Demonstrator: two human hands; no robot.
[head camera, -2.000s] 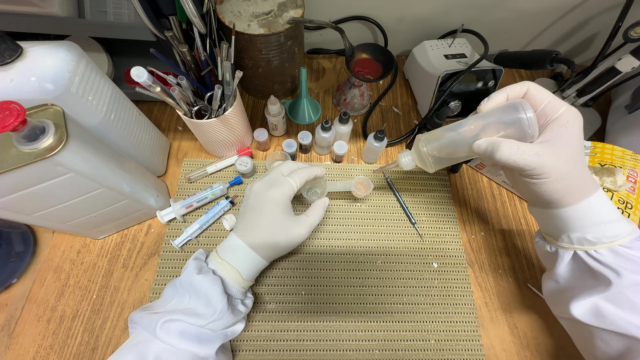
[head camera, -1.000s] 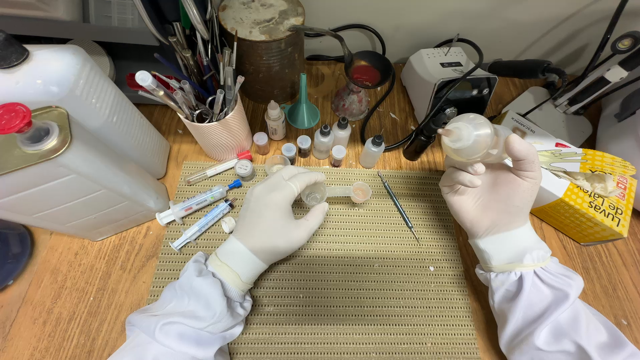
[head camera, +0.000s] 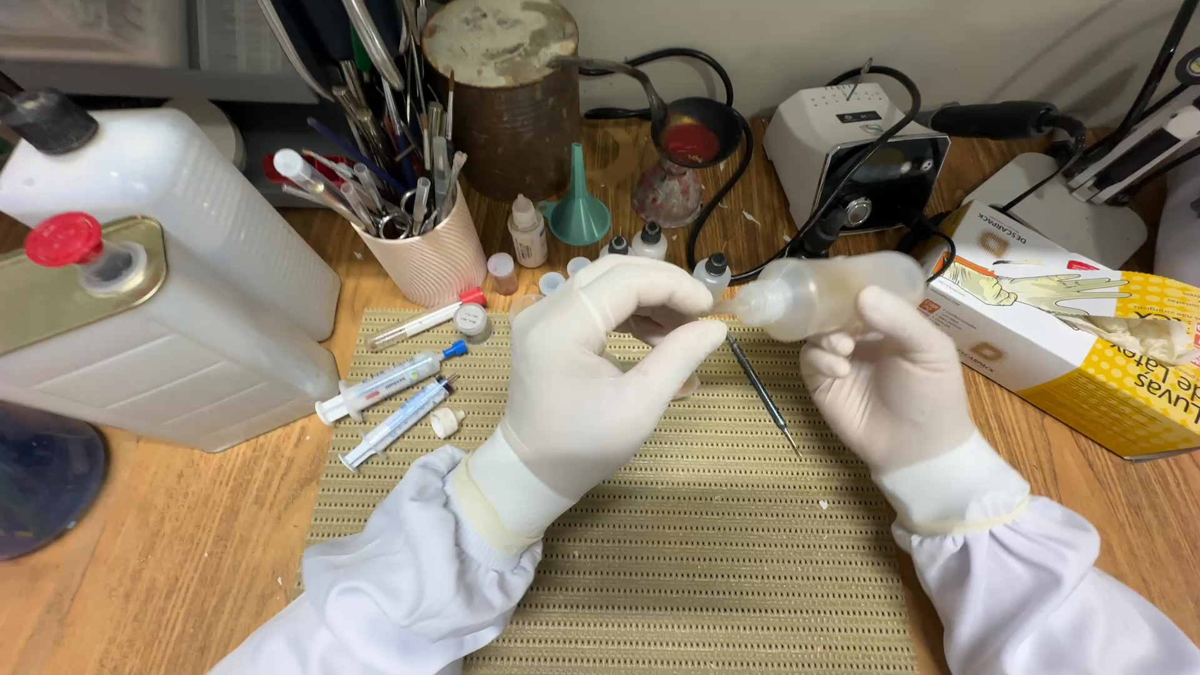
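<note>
My right hand (head camera: 886, 375), in a latex glove, holds a translucent plastic squeeze bottle (head camera: 825, 295) on its side, nozzle pointing left. The thumb and fingertips of my gloved left hand (head camera: 600, 366) are close around the tip of that nozzle; whether they grip it cannot be told. The small clear cups are hidden behind my left hand. A double-ended metal instrument (head camera: 764, 398) lies on the woven mat (head camera: 722, 581) below the bottle. Two syringes (head camera: 389, 384) and a small white cap (head camera: 447, 422) rest at the mat's upper left.
Large plastic jugs (head camera: 178, 328) stand at the left, near a cup of tools (head camera: 427, 253). Behind my hands are small dropper bottles (head camera: 712, 272), a green funnel (head camera: 578, 214) and a ladle (head camera: 698, 131). A white device (head camera: 853, 155) and a glove box (head camera: 1059, 328) stand at the right.
My right hand has brought the bottle left and turned its nozzle to the left. My left hand has risen from the small cups on the mat towards the nozzle.
</note>
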